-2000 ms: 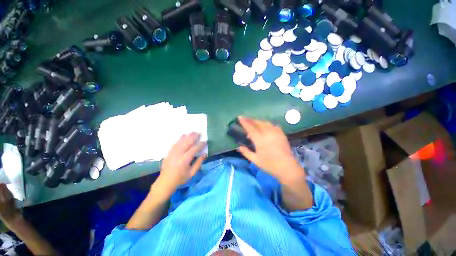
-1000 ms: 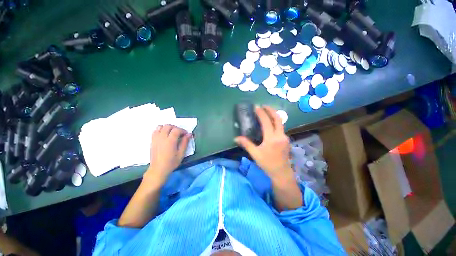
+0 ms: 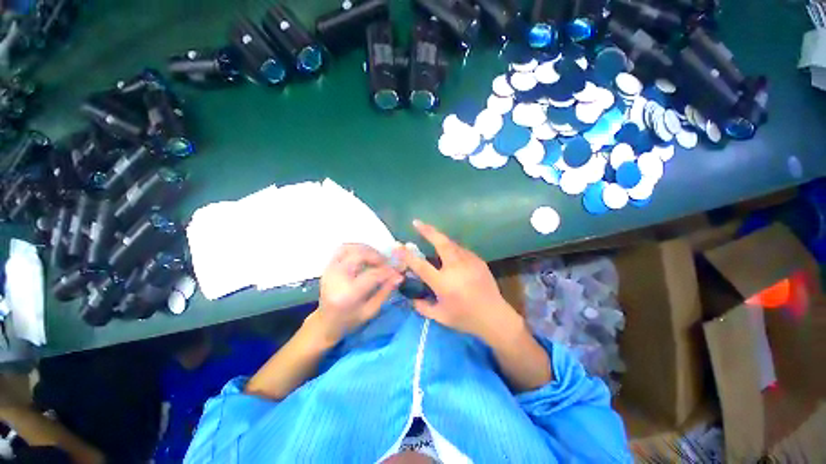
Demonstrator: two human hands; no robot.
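My left hand [image 3: 355, 285] is at the bench's front edge, fingers closed on the near right corner of a white sleeve. The fanned stack of white sleeves [image 3: 263, 237] lies to its left on the green bench. My right hand [image 3: 460, 288] is beside it, holding a dark lens unit [image 3: 415, 288] that is mostly hidden by the fingers. The two hands nearly touch at the sleeve's corner. How far the unit is inside the sleeve cannot be told.
Loose white and blue discs [image 3: 580, 136] lie right of centre, one white disc [image 3: 545, 219] apart. Black lens units [image 3: 136, 199] cluster left and along the back. Below the bench are translucent bundles [image 3: 575, 308] and an open carton [image 3: 666, 308]. Another person's arm [image 3: 45, 426] shows lower left.
My right hand has brought the lens unit left and towards me, to the bench edge. My left hand has moved right to meet it, lifting a sleeve corner. The view has shifted slightly.
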